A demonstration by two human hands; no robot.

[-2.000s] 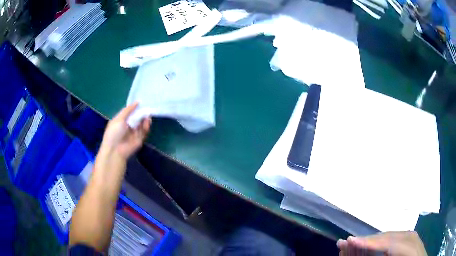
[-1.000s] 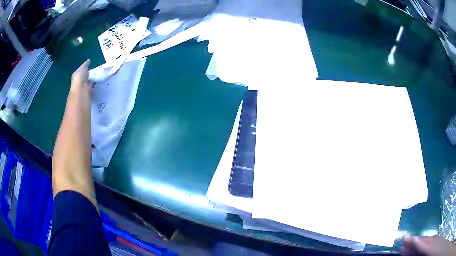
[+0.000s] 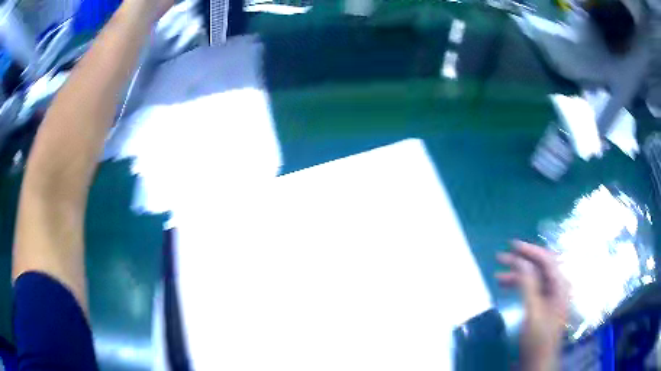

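Observation:
Large white sheets (image 3: 326, 253) lie in a bright stack on the green bench, in the middle and lower part of the view. A dark strip of a black panel (image 3: 172, 304) shows at their left edge. More white sheets (image 3: 210, 130) lie behind, at the upper left. My left arm reaches up the left side, and my left hand (image 3: 151, 6) is cut off by the top edge; what it touches is hidden. My right hand (image 3: 533, 275) is blurred, to the right of the sheets, with fingers apart and empty.
Crinkled clear plastic bags (image 3: 605, 253) lie at the bench's right edge. A person in pale clothing (image 3: 616, 65) is at the upper right, blurred, near some white pieces (image 3: 580, 123). The green bench top (image 3: 348, 109) spans the view. Something blue shows at the lower right.
The view has swung right. My left hand has left the white pouch and strap and reaches far forward. My right hand has risen beside the sheets.

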